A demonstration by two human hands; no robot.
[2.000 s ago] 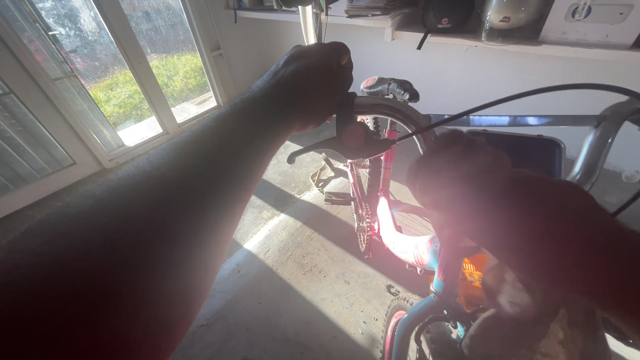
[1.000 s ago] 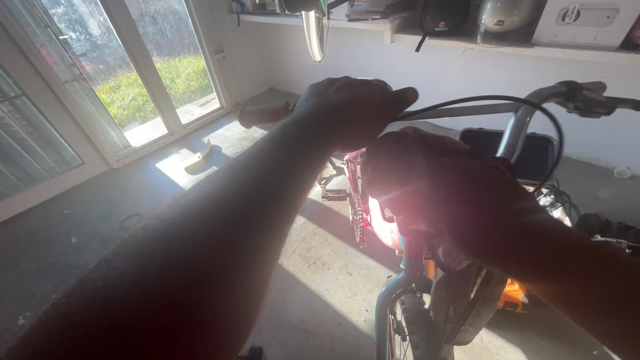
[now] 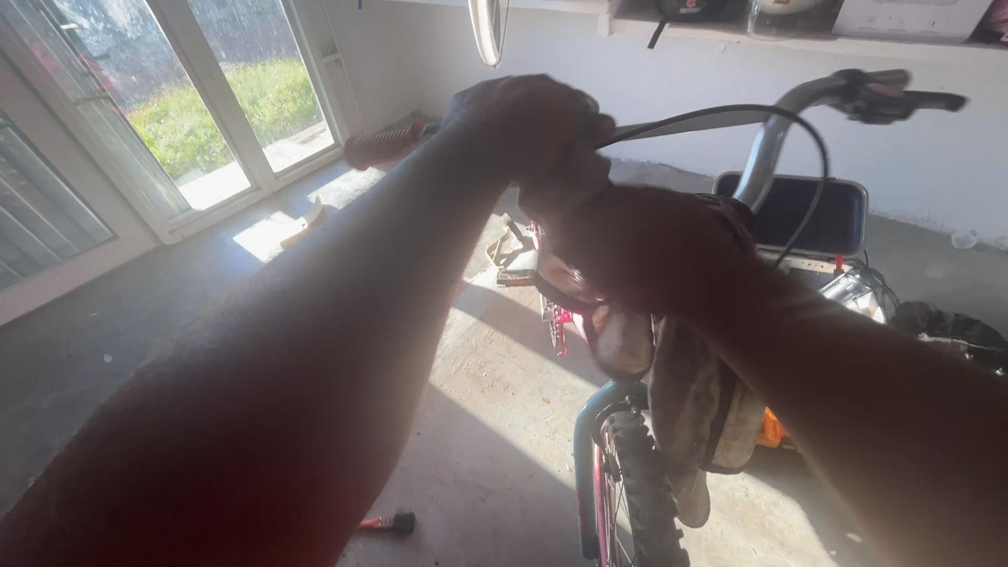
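Note:
My left hand (image 3: 520,118) is curled around the bicycle's handlebar (image 3: 764,161), inboard of its red ribbed grip (image 3: 382,148). Just below and right of it, my right hand (image 3: 630,244) clutches a dirty brown and whitish cloth (image 3: 685,378), which hangs down beside the front wheel. The two hands are close together, and they hide the part of the bar and the brake lever between them. A black cable (image 3: 819,150) arcs from there to the right. Below stand the teal fork (image 3: 587,465) and the knobby front tyre (image 3: 642,488). Glare and shadow blur the fingers.
The far grip and brake lever (image 3: 882,94) reach out at the right. Behind are an open case with a dark lining (image 3: 811,213), metal items and an orange object (image 3: 773,431). A brush (image 3: 394,523) lies on the floor. Glazed doors (image 3: 213,94) stand at the left, a wall shelf (image 3: 787,35) above.
My right hand has moved in close beside my left hand. The brake lever seen under my left hand two seconds ago is now hidden. The handlebar's far end has come into view.

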